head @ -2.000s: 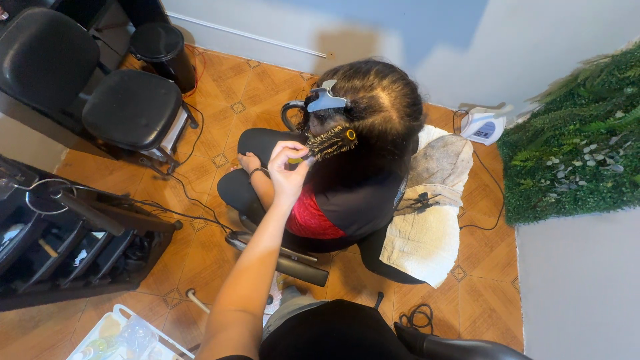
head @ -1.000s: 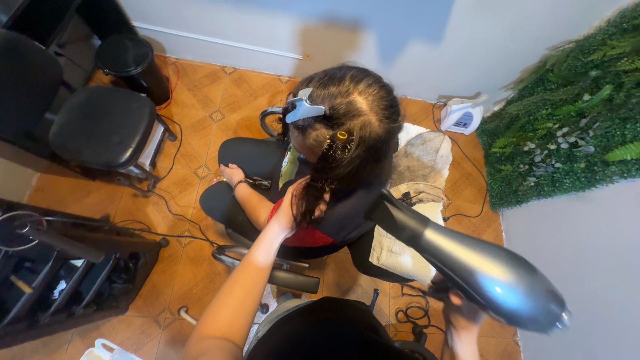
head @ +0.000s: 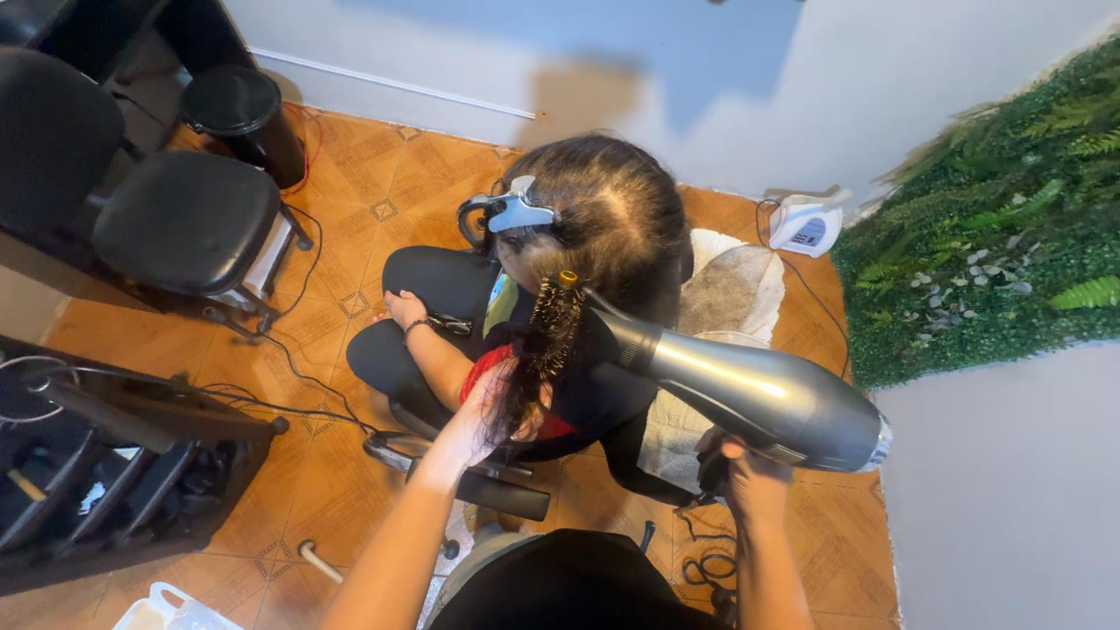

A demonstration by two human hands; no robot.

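Observation:
A person sits in a salon chair below me, the dark hair point(head: 621, 201) parted on top and a blue hair clip point(head: 522, 213) fastened at the left of the head. My left hand point(head: 494, 411) grips a round hairbrush point(head: 558, 319), its handle hidden by the fingers and a hanging lock of hair; the bristles lie against the strands. My right hand point(head: 744, 464) is closed around the handle of a grey hair dryer point(head: 761, 394). The dryer's nozzle points left, close beside the brush.
At left stand a black padded chair point(head: 185, 219), a lidded black bin point(head: 236, 109) and a black trolley point(head: 131, 472). Cords cross the tiled floor. A towel point(head: 735, 293) hangs behind the seated person; a white device point(head: 805, 226) and a green plant wall point(head: 997, 227) are at right.
The hair dryer, out of view two seconds ago, came into view at right and has moved left towards the brush. My left hand has lowered from beside the head along the hair.

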